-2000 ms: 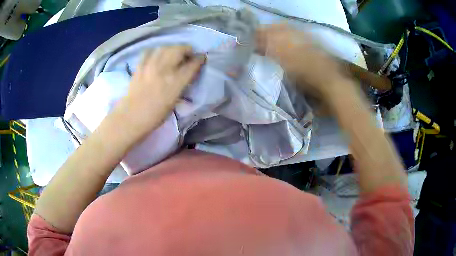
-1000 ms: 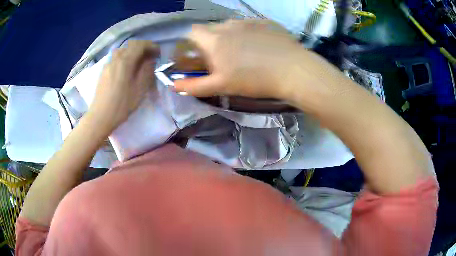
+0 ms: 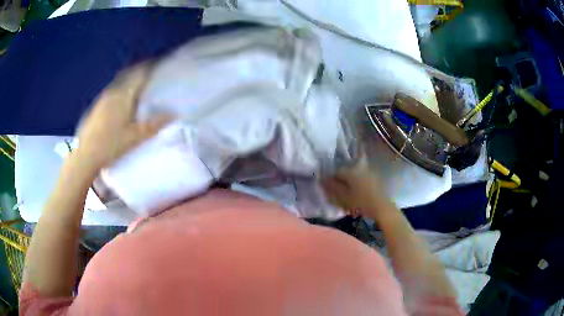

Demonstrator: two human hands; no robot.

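Observation:
The pale grey-beige garment (image 3: 241,80) lies bunched on the pressing form against my body, blurred by motion. Whiter cloth, like a pocket bag (image 3: 164,170), shows at its lower left. My left hand (image 3: 127,117) is on the garment's left side, thumb over the cloth, holding its edge. My right hand (image 3: 349,188) is at the garment's lower right edge, its fingers closed on the cloth; blur hides the fingertips. The steam iron (image 3: 411,133) stands to the right of the garment, its brown handle (image 3: 433,118) free of both hands.
The navy pressing form (image 3: 80,65) extends to the left over the white table cover (image 3: 43,179). A yellow hose (image 3: 485,106) runs by the iron. Loose pale pieces (image 3: 470,253) hang below the table's right end. A yellow rack (image 3: 15,244) stands at lower left.
The iron, in my right hand over the garment one second ago, now rests at the right. My right hand has moved down to the garment's lower right edge. My left hand has moved left; the cloth has shifted.

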